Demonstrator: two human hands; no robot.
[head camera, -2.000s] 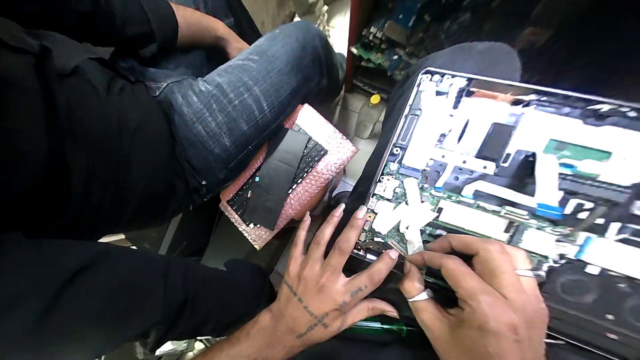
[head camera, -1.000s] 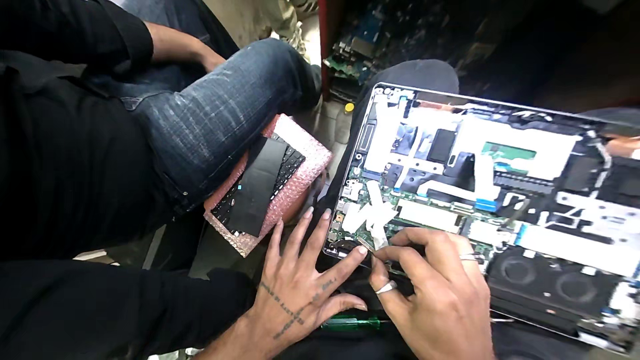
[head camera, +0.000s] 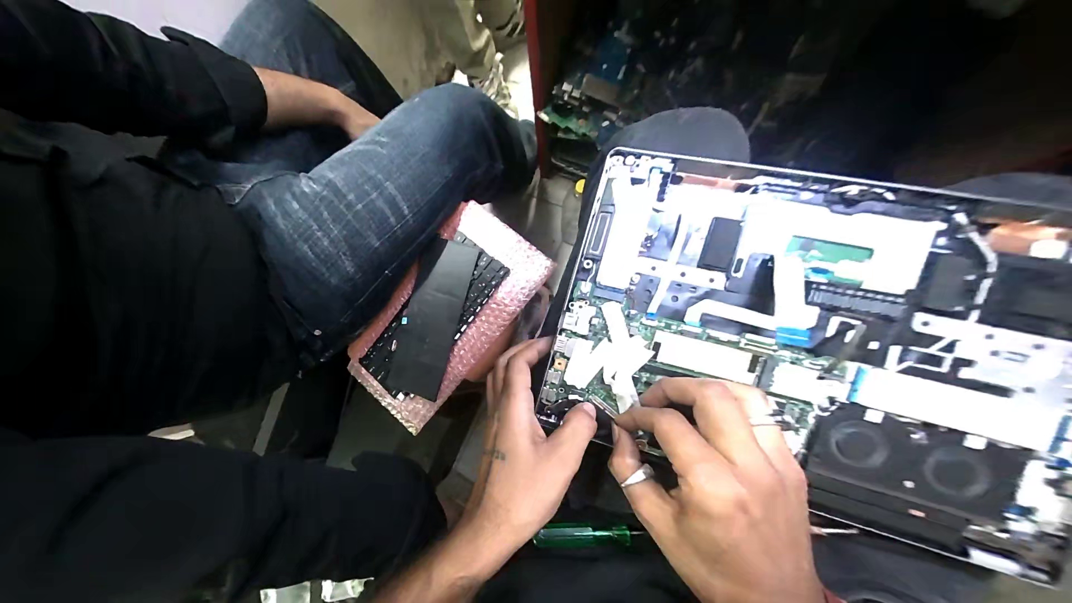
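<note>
An opened laptop chassis (head camera: 720, 352) lies at the right, with its circuit board, ribbon cables and paired round fans (head camera: 913, 456) exposed. My left hand (head camera: 536, 444) is at its lower left corner, fingers along the edge and thumb on the corner. Beside it, my right hand (head camera: 712, 477) has thumb and forefinger brought together at the front edge; whether something small is between them cannot be seen. Strips of white tape (head camera: 618, 356) lie on the board just above my fingertips. A ring is on my right thumb and another on a finger.
To the left, a laptop keyboard (head camera: 481, 280) with a black sheet (head camera: 431, 318) over it rests on pink bubble wrap (head camera: 502, 318). A person in jeans (head camera: 360, 209) sits close by. A green-handled screwdriver (head camera: 582, 536) lies below the chassis. Circuit boards (head camera: 586, 109) are piled behind.
My left hand has gone from spread fingers beside the corner to fingers curled along the chassis edge, thumb on the corner. My right hand stays at the front edge. The view has shifted somewhat.
</note>
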